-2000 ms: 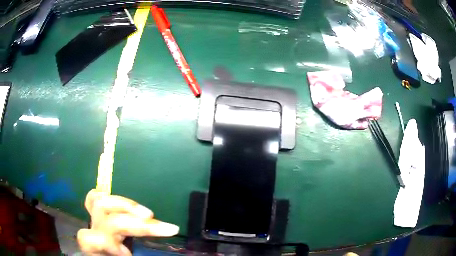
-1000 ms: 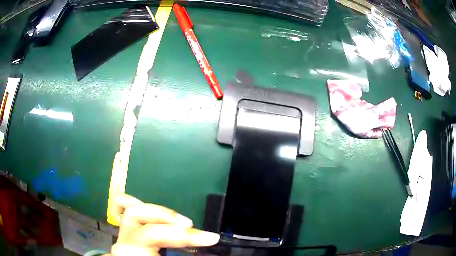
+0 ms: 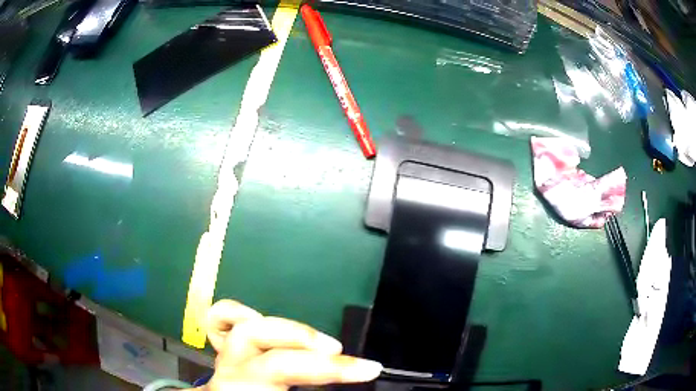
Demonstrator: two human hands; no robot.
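Note:
A glossy black phone screen (image 3: 427,290) lies in the dark grey alignment jig (image 3: 500,206), its upper end inside the jig's raised rounded plate. A thin black strip sticks out to the right beyond the screen's lower end. My left hand (image 3: 294,355) is at the bottom edge, with pale covers on its fingertips. Its extended index fingertip is at the screen's lower left corner; the thumb and other fingers are bent, and whether they pinch something is hidden. My right hand is out of the picture.
A red marker pen (image 3: 339,84) lies above the jig. Yellow tape (image 3: 236,164) and loose black film (image 3: 202,57) lie left, with a narrow pale strip (image 3: 25,160) farther out. On the right are a pink-and-white cloth (image 3: 574,187), tweezers (image 3: 622,256) and a white wipe (image 3: 647,305).
The view has shifted, so the bench things sit farther right. My left hand has moved right, from beside the jig to the screen's lower left corner. The narrow pale strip now shows fully.

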